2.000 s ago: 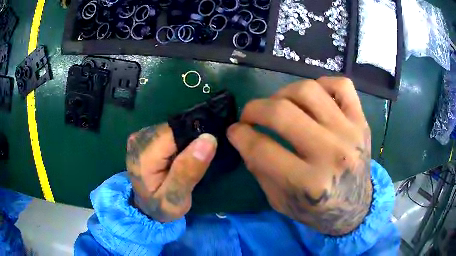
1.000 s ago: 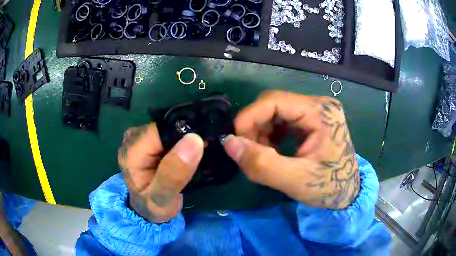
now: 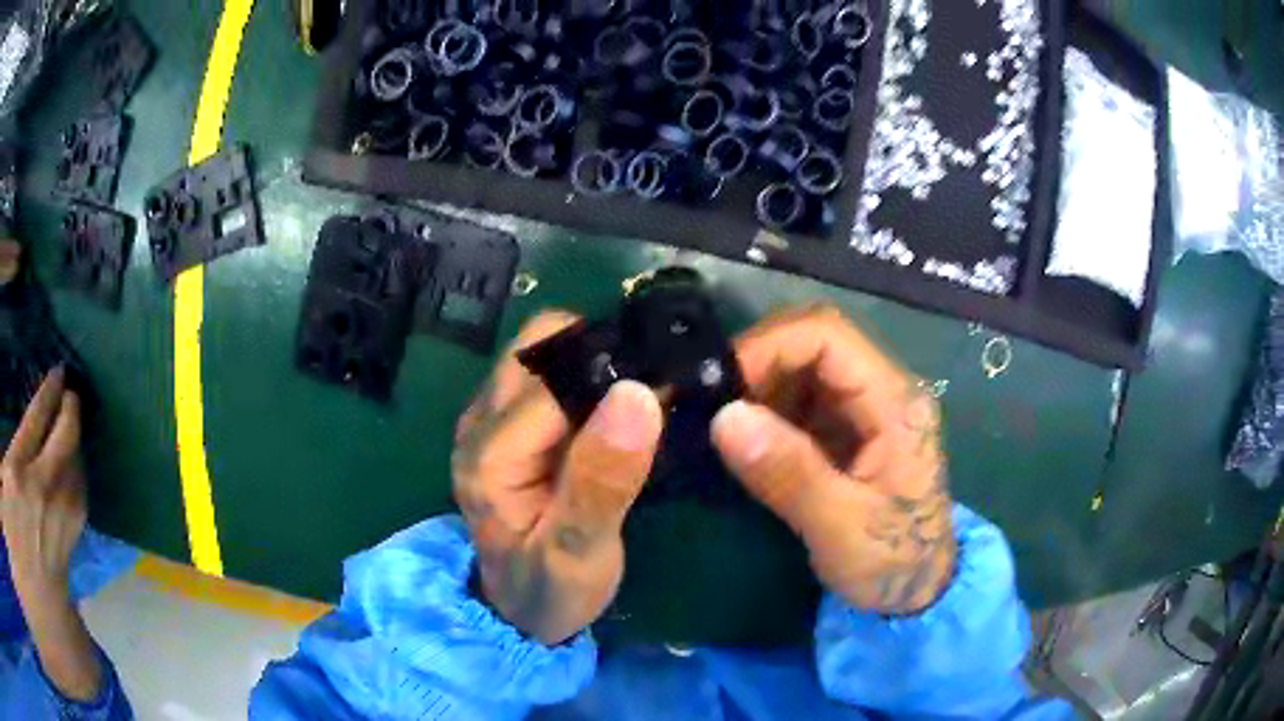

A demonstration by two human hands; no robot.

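Note:
A black housing (image 3: 670,333) is held up above the green bench, between my hands. My left hand (image 3: 559,486) grips its left side, thumb on its face. My right hand (image 3: 842,458) is at its right edge, thumb and fingers closed around that side. Small shiny clear spots show on the housing near both thumbs; I cannot tell whether the right one is a loose clear part. The fingers behind the housing are hidden.
A black parts tray (image 3: 563,209) at the back holds ringed parts, clear parts and a white bag (image 3: 1103,183). Black housings (image 3: 359,303) lie at left by the yellow line (image 3: 194,409). Thin rings (image 3: 997,355) lie on the bench. Another person's hand (image 3: 45,472) is at far left.
The view has shifted, so the bench things appear further right and lower. My right thumb and fingers have closed in on the housing's right side. Another person's hand has come into view at far left.

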